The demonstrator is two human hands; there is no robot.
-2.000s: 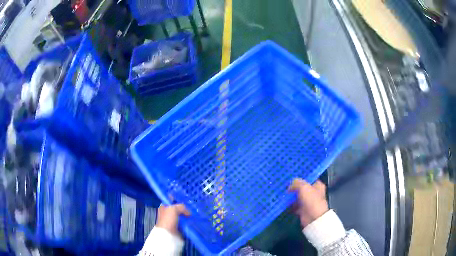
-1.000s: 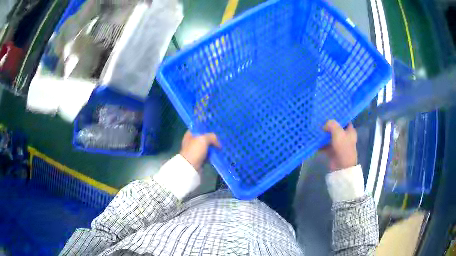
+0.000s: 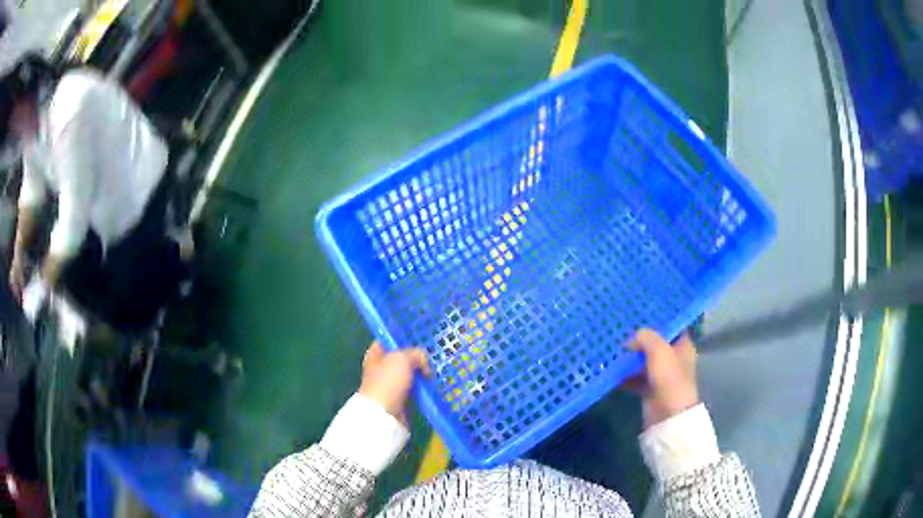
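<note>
An empty blue plastic crate with mesh floor and sides is held in the air in front of my body, turned at an angle. The green floor and a yellow line show through its mesh. My left hand grips the rim at the near left corner. My right hand grips the near right part of the rim. Both hands are bare, with white cuffs.
A person in a white top is at the far left beside dark, blurred equipment. A blue crate is at the lower left. A grey strip with white edge lines runs along the right. Blue objects are at the upper right.
The surroundings have shifted as I moved; the stacked crates and the crate with clear bags left view, and a person came into view. Both hands still hold the crate, now lower in view than one second ago.
</note>
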